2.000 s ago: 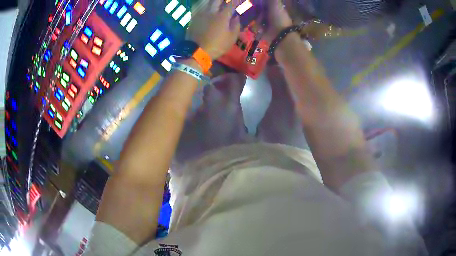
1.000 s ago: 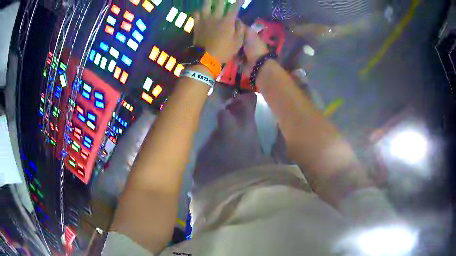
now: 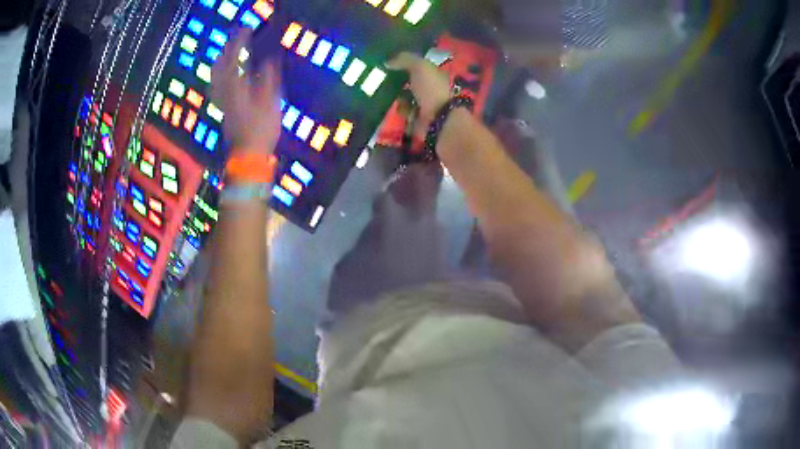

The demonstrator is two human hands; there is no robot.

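A black control panel (image 3: 309, 202) with rows of keys glowing white, blue, orange and green slants across the upper left. My left hand (image 3: 248, 105) is over its keys, slightly blurred, with fingers extended and apart and nothing seen in it. My right hand (image 3: 427, 88) is at the panel's right edge, fingers bent toward the edge. Whether it grips the panel cannot be told. A red part (image 3: 474, 66) with dark holes lies behind and beside my right hand, partly hidden by it.
A red panel (image 3: 183, 206) with glowing keys stands left of the black one. Thin shiny lines run down the far left. My legs (image 3: 395, 232) are below the panel. The grey floor (image 3: 588, 114) has yellow lines. Bright glare spots lie at right.
My left hand has moved left and away from my right hand, uncovering rows of keys. The lit key colours differ. My right hand has shifted slightly left.
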